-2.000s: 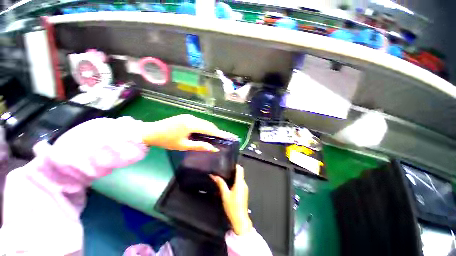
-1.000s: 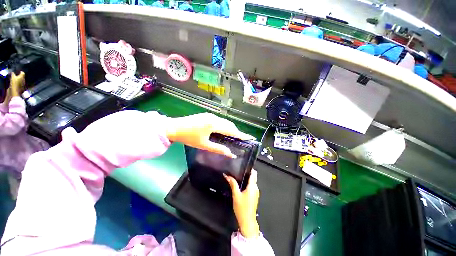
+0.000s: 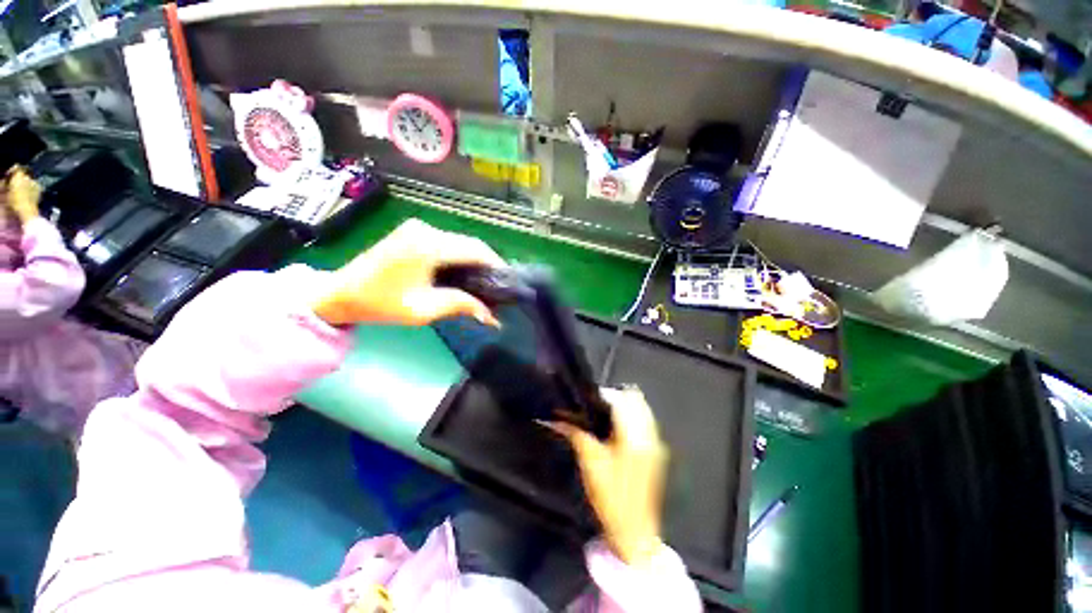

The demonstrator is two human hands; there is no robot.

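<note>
A dark tablet (image 3: 557, 347), blurred, is held tilted above the black two-compartment tray (image 3: 683, 449). It is not clear whether it is one tablet or several together. My left hand (image 3: 413, 275) grips its upper left corner. My right hand (image 3: 625, 461) grips its lower right edge with the thumb on the near side. The tray's right recess shows bare black; the left one is partly hidden by the tablet and my right hand.
Stacked black trays (image 3: 946, 491) stand at right. A pen (image 3: 772, 513) lies beside the tray. Behind are an accessory tray with a white block (image 3: 719, 285), yellow pile (image 3: 772, 329) and white card (image 3: 788, 357), and a dark fan (image 3: 692, 210). Another person's sleeve (image 3: 42, 281) is at far left.
The tablet has turned from showing its broad dark face to a steeply angled view. Both hands still hold it and have turned with it. The camera view has shifted a little.
</note>
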